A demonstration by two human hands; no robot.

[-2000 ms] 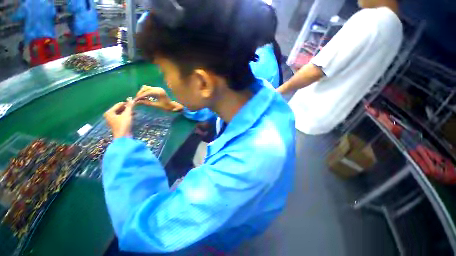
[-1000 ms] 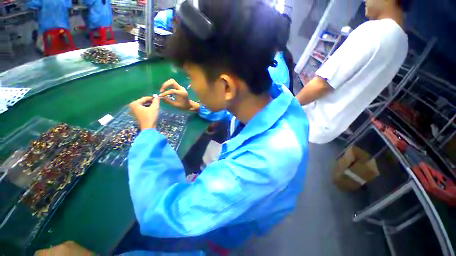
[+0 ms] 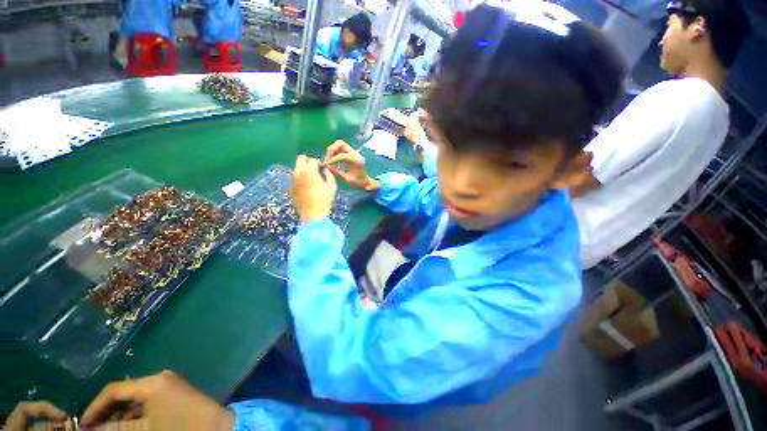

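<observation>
My right hand [image 3: 160,402] reaches in from the bottom edge at the lower left, in a blue sleeve, with thumb and finger pinched together. My left hand [image 3: 35,416] is at the bottom left corner, mostly cut off by the picture's edge. A tiny pale part [image 3: 76,420] shows between the fingertips of both hands, too small and blurred to name. Just beyond my hands, a clear tray [image 3: 80,358] on the green bench [image 3: 202,324] holds a large heap of copper-red and gold small parts [image 3: 160,244].
A neighbour in a blue smock [image 3: 437,311] sits close on the right, hands pinching something above a clear compartment tray [image 3: 277,181] with small parts. A white label [image 3: 233,188], perforated white sheets [image 3: 50,130] and another heap [image 3: 225,87] lie farther back. A person in white stands behind.
The view has swung right and down, so bench items sit farther right. My hands have come into the bottom left; only part of one showed before. The neighbour's face has turned towards the camera.
</observation>
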